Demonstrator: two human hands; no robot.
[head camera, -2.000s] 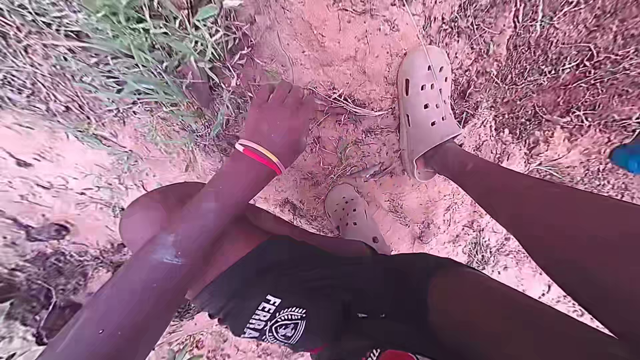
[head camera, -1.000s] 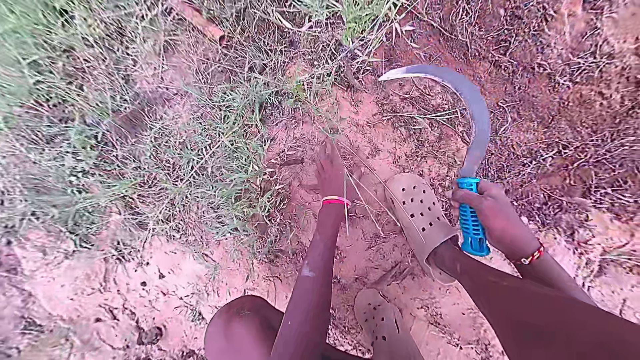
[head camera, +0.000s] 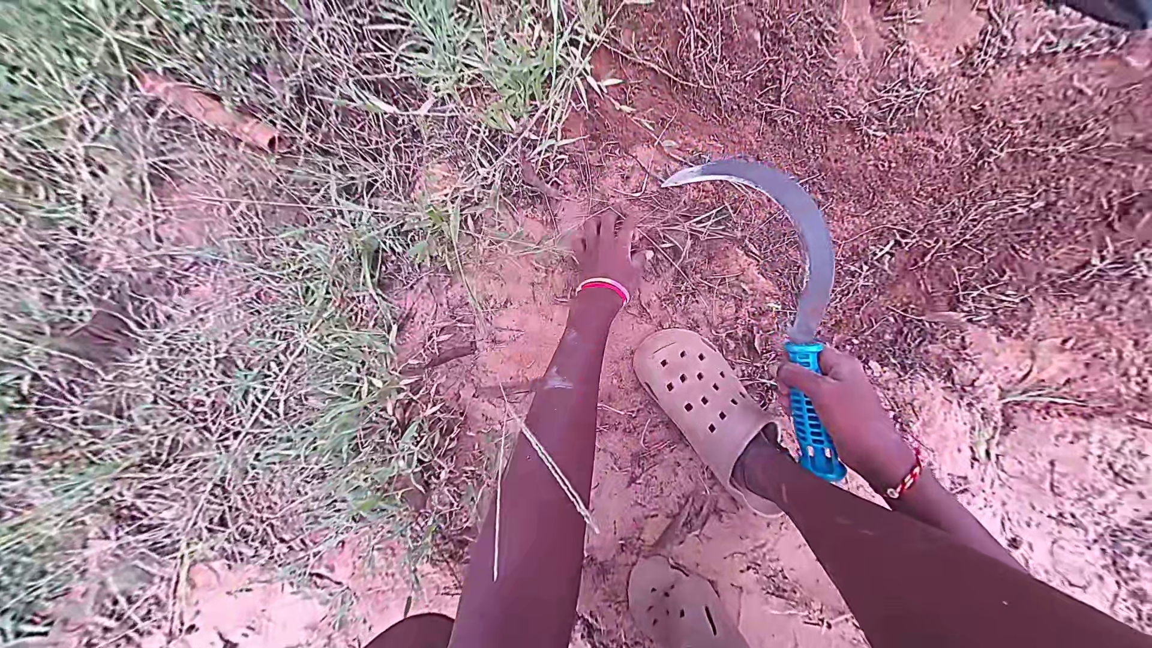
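Observation:
My right hand (head camera: 841, 409) grips the blue plastic handle of a sickle (head camera: 814, 252). Its curved metal blade arcs up and left, the tip above and to the right of my other hand. Fingers spread, my left hand (head camera: 610, 256) reaches down to the bare reddish soil beside some dry stems; nothing shows in it. A pink and pale band circles that wrist, and a beaded bracelet the right one. Thin dry stalks (head camera: 558, 477) lie across the view of my left forearm.
Green and dry grass (head camera: 333, 360) covers the left side, with a brown tube-like piece (head camera: 211, 110) in it. My feet wear tan clogs (head camera: 702, 400), close to both hands. Dry roots and litter (head camera: 972, 198) spread over soil at the right. A dark object shows at the top right corner.
The right hand and the whole sickle, out of view two seconds ago, now show at the right. My left hand has gone from above the knee to the ground past the clogs. The view has shifted.

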